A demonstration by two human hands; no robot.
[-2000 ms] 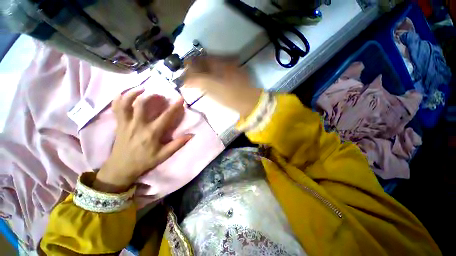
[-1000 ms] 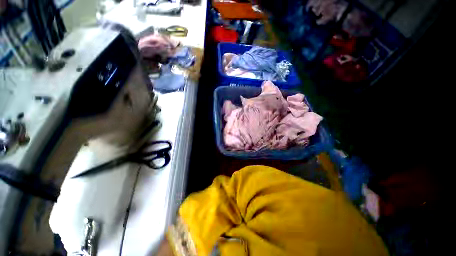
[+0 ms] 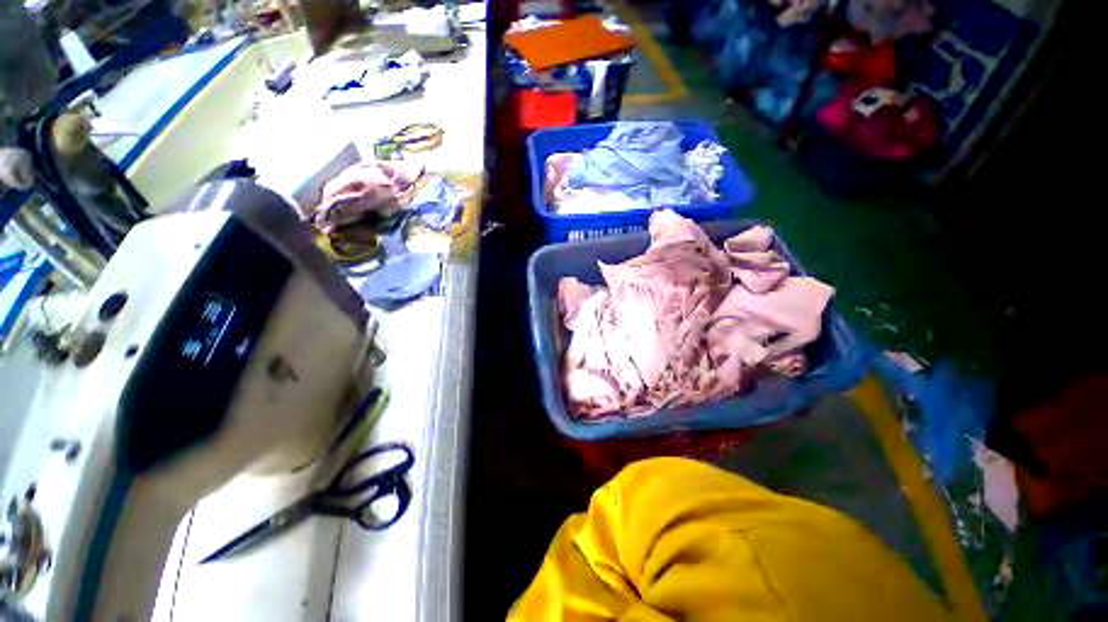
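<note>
The large pale sewing machine head [image 3: 273,365], with its dark display panel, stands at the left. Black fabric shears [image 3: 328,498] lie on the white machine table [image 3: 389,547] beside it, handles toward the right edge. The grey-blue bin [image 3: 553,365] at the centre right is heaped with pink fabric pieces [image 3: 662,316]. A yellow sleeve shows at the bottom, but neither of my hands is in the picture. The needle area is outside the view.
A bright blue basket [image 3: 735,182] with light blue and pale pieces stands beyond the nearer bin. Pink and light blue pieces [image 3: 407,277] lie farther along the table, near yellow-handled scissors [image 3: 411,140]. Fabric heaps and scraps lie on the green floor at the right.
The view has swung from the needle area and pink cloth to the machine's end and the bins. Both hands have left the picture. The yellow sleeve now sits farther right than a second ago.
</note>
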